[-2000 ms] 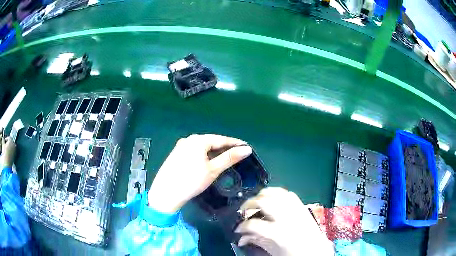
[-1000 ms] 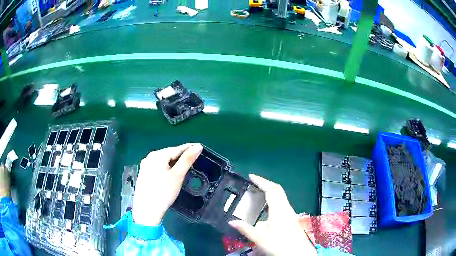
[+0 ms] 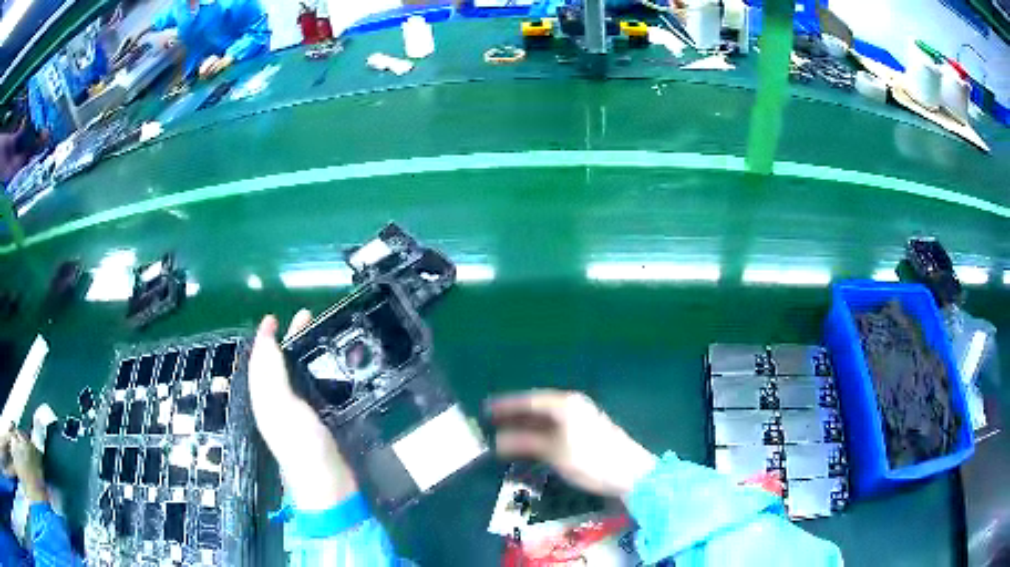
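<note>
An open black plastic housing (image 3: 382, 377) is tilted in my left hand (image 3: 290, 415). Its deep half with a round opening is at the upper left. A white-faced rectangle (image 3: 441, 447) lies in its flatter part at the lower right. My left hand grips the housing's left edge. My right hand (image 3: 565, 437) is blurred, just right of the housing and apart from it; its fingertips are too blurred to tell if they hold anything. Below it, a board (image 3: 515, 501) with a white face and dark parts lies by red bubble wrap (image 3: 570, 543).
Clear blister tray (image 3: 175, 443) with black rectangles at left. Silver board panel (image 3: 775, 426) and blue bin (image 3: 961, 432) of dark pieces at right. Another black housing (image 3: 421, 277) lies just beyond mine. A green rail (image 3: 498, 162) crosses the bench. Other people's hands show at far left and top left.
The housing has moved up and left with my left hand and shows its white-faced rectangle clearly. My right hand has let go of the housing's flatter part. The view has tilted up.
</note>
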